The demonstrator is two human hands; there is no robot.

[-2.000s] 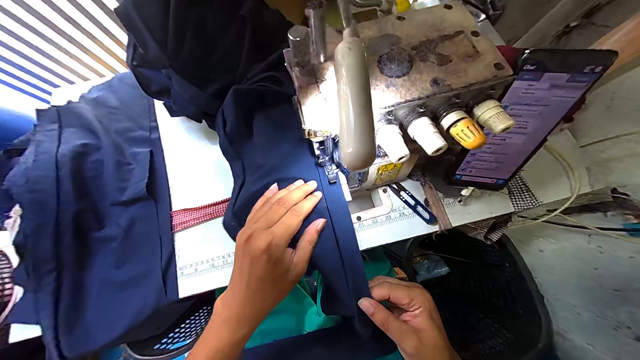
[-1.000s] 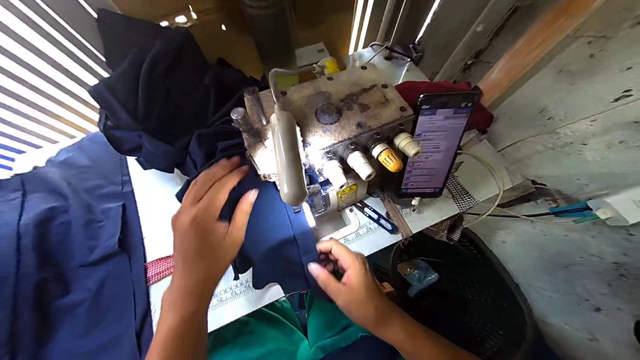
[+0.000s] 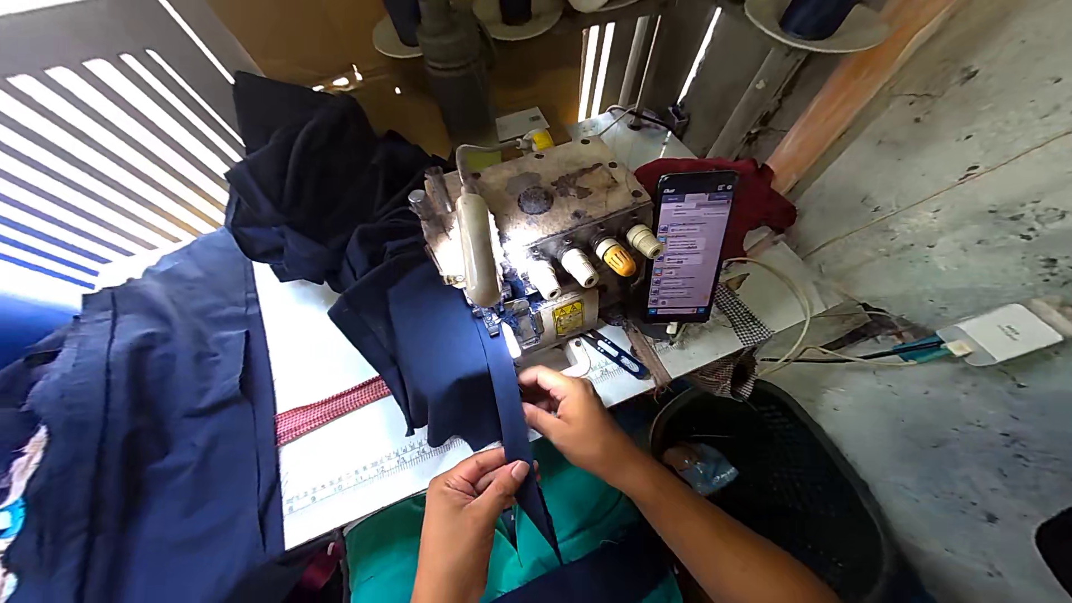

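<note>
An overlock sewing machine stands on the white table, its lamp lit over the needle area. Navy fabric runs from under the presser foot toward me, with a narrow navy strip along its right edge. My left hand pinches the strip between thumb and fingers near its pointed lower end. Higher up, my right hand has its curled fingers at the strip's right edge, just below the machine; whether they grip it is hard to tell. More dark fabric is bunched behind and left of the machine.
Navy cloth panels cover the table's left side, beside a red checked strip. A phone leans at the machine's right, near dark blue thread snips. Below the table edge at right is a black plastic basket. A charger lies by the wall.
My left hand has moved off the fabric beside the presser foot and down to the lower end of the strip. My right hand stays near the strip's edge below the machine.
</note>
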